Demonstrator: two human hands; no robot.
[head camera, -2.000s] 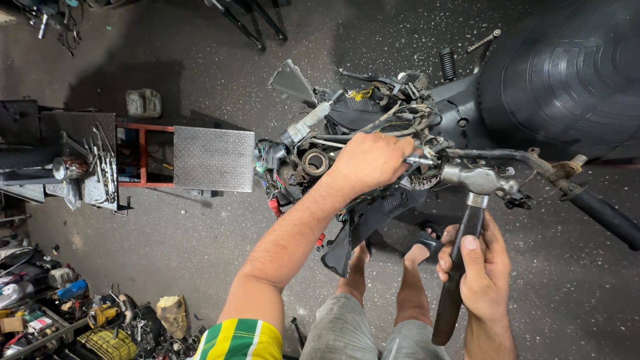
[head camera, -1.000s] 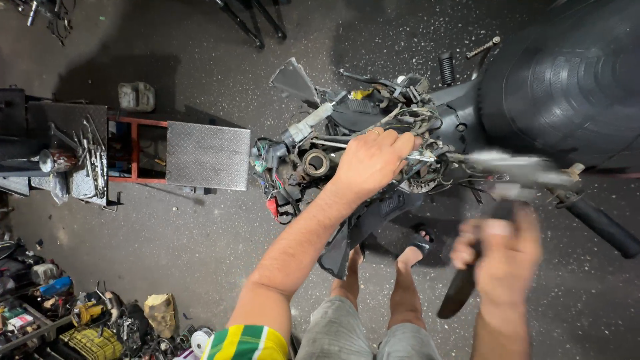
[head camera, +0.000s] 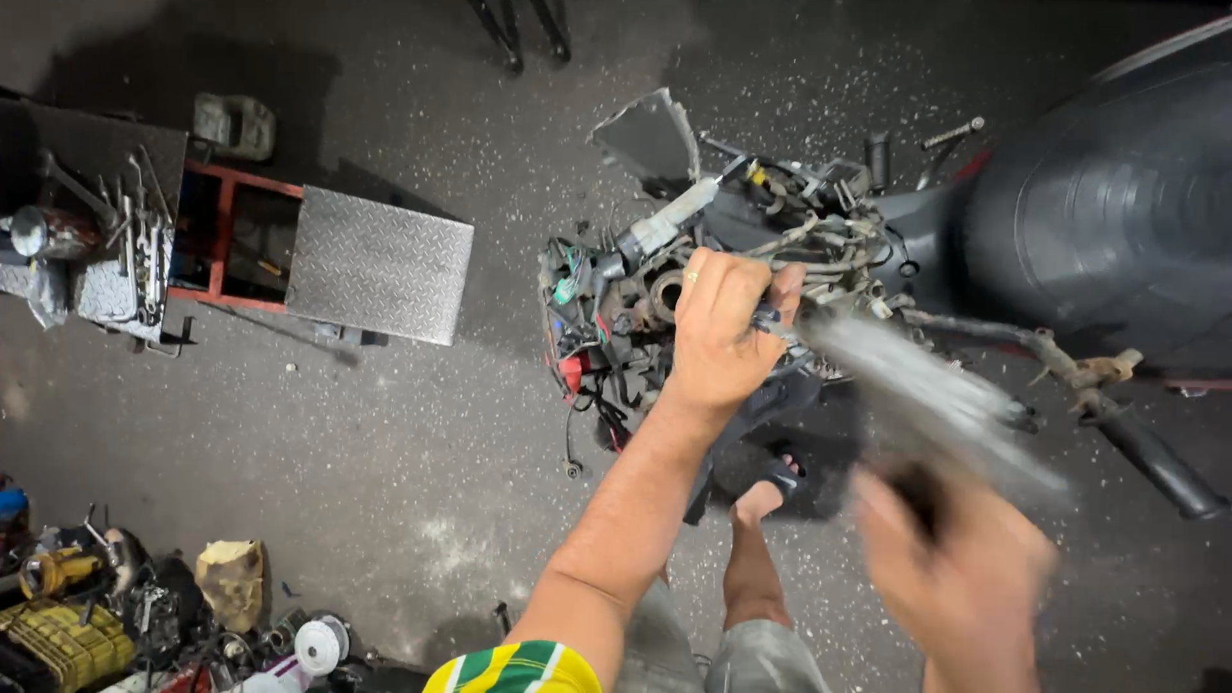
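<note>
My left hand (head camera: 727, 318) is closed around a slim metal tool (head camera: 775, 322), perhaps a punch or chisel, at the stripped front of a motorcycle (head camera: 914, 231). Its far tip is hidden by blur. A hammer (head camera: 943, 395), strongly blurred, is in my right hand (head camera: 948, 558), its head close to the tool's right end. Under my left hand lie wiring, cables and the round opening of the steering head (head camera: 666, 294). The handlebar (head camera: 1001, 332) with its black grip (head camera: 1160, 462) extends to the right of them.
A tread-plate platform on a red frame (head camera: 380, 265) stands at left, beside a bench top with several wrenches (head camera: 144, 241). Used engine parts (head camera: 87, 616) are heaped at lower left. The motorcycle's black seat (head camera: 1116, 212) fills the upper right. My sandaled foot (head camera: 775, 486) is beside the motorcycle.
The hammer and my right hand are now heavily blurred with motion; two seconds ago the hammer head was sharp beside my left hand. My left hand stays at the same part of the motorcycle.
</note>
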